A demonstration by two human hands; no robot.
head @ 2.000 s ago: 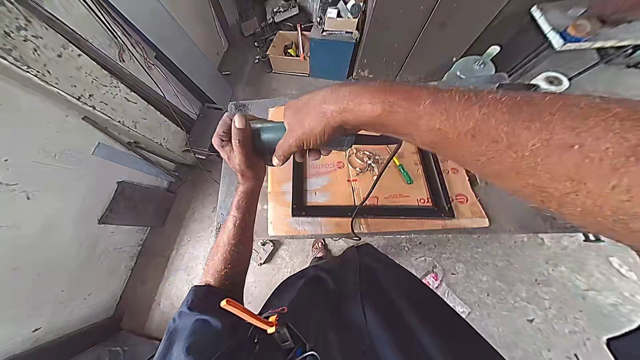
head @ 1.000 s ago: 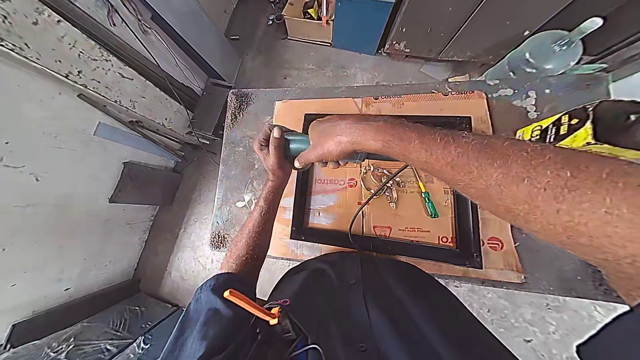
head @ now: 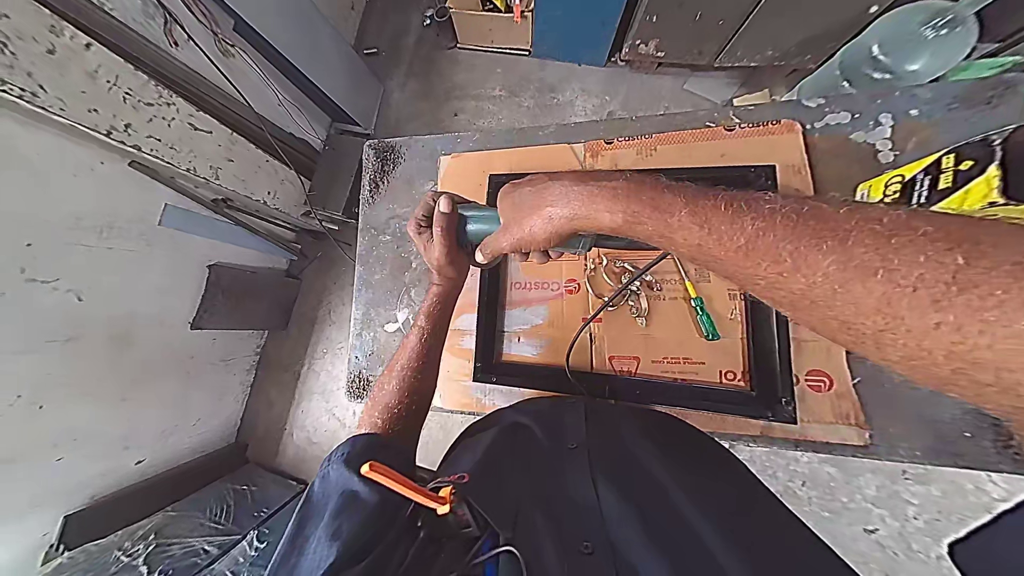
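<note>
A green corded power tool (head: 478, 225) lies level above the upper left corner of a black rectangular frame (head: 640, 390). My right hand (head: 538, 214) grips its body from above. My left hand (head: 438, 234) is closed round its left end; what that end bears is hidden. The black cord (head: 612, 299) hangs from the tool across the frame's opening. Inside the frame, on printed cardboard (head: 828, 392), lie a small heap of metal fittings (head: 628, 292) and a screwdriver with a green handle (head: 705, 320).
The cardboard rests on a grey worktable (head: 392, 280). At the right are a yellow and black package (head: 920, 180) and a translucent plastic vessel (head: 908, 44). A cardboard box (head: 492, 30) and blue panel (head: 578, 30) stand beyond the table. A pale wall (head: 104, 320) borders the left.
The view has shifted, and the table appears larger, with the yellow and black package now in sight. Both hands keep hold of the green tool, which stays near the frame's left side.
</note>
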